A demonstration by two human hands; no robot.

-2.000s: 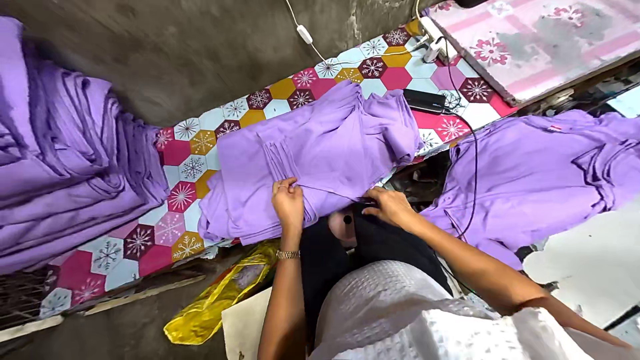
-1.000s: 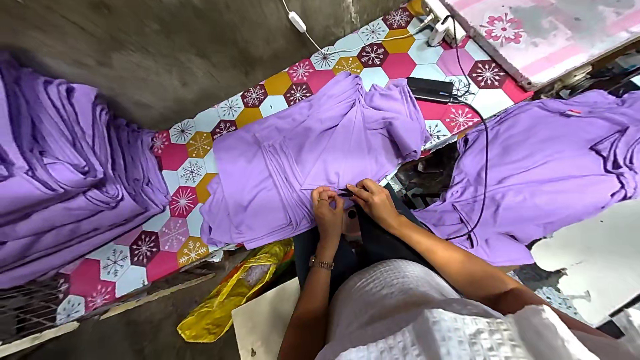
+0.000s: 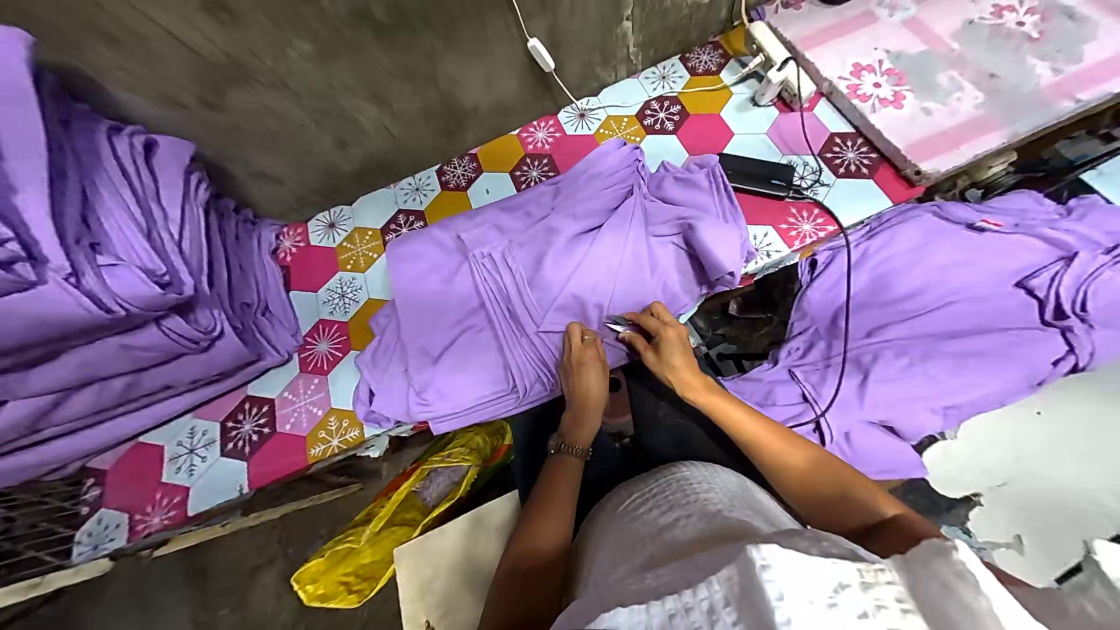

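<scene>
Purple fabric garments [image 3: 437,306] lie layered over a bench in front of me, their near edge by my lap. My left hand [image 3: 584,372], with a ring and a wristwatch, pinches the cloth near that edge. Just right of it, my right hand [image 3: 662,346] holds a small metal thread snipper [image 3: 619,325], its tip pointing left over the cloth. Whether its blades are apart is too small to tell. A tall pile of folded purple cloth [image 3: 131,289] stands at the left. More purple garments [image 3: 936,306] are spread out at the right.
The bench has a hexagon-patterned cover [image 3: 324,346]. A black power adapter [image 3: 757,175] and its cable lie behind the cloth, near a white power strip [image 3: 779,66]. A pink floral board [image 3: 945,79] is at the back right. A yellow plastic bag [image 3: 376,542] lies below the bench.
My hands, apart on the cloth two seconds ago, have come close together. One second ago they were nearer the cloth's front edge; now they are slightly farther in, with the snipper visible.
</scene>
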